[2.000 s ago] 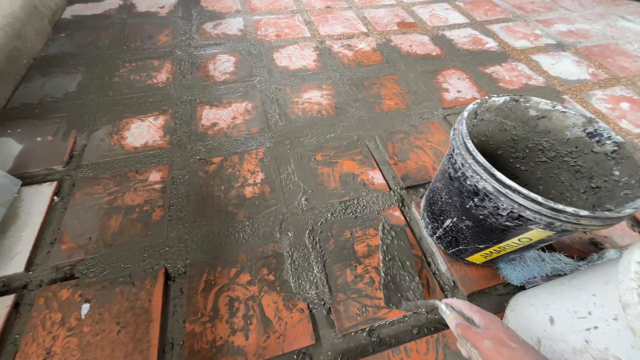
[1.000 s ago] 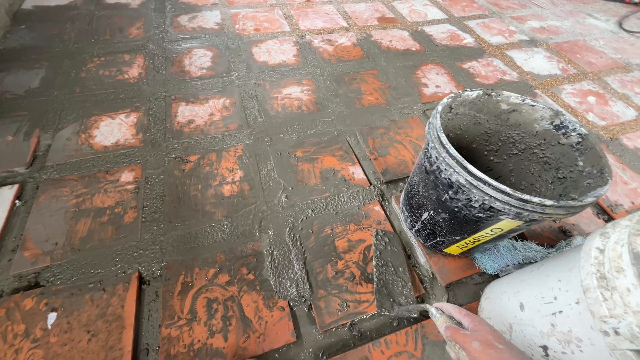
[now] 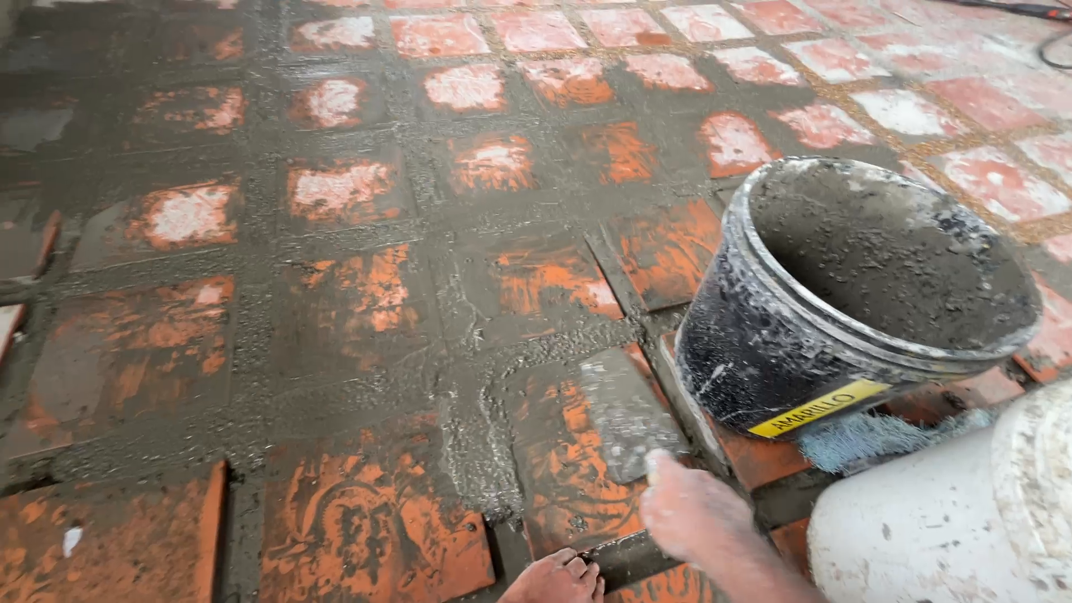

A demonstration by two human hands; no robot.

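Grey wet mortar lies in the joints between square terracotta tiles [image 3: 368,511] and is smeared over their faces. My right hand [image 3: 695,507], at lower centre-right, is closed around the handle of a trowel; its mortar-coated blade [image 3: 628,414] is slightly blurred over the right side of a tile [image 3: 557,452]. To that tile's left runs a joint filled with wet mortar [image 3: 481,444]. At the bottom edge my left hand [image 3: 559,578] rests low beside the tile's near edge, fingers together; whether it holds anything is not visible.
A black bucket [image 3: 754,335], smeared with mortar and tilted, stands right of the trowel with mortar inside. A blue scrubbing cloth or mesh [image 3: 871,440] lies between it and a white bucket [image 3: 913,502]. Open joints run between nearby tiles. A cable [image 3: 1047,50] lies at top right.
My left hand has come into view at the bottom. The trowel in my right hand has moved from beside the tile's right edge further onto its face, and more of the right hand shows.
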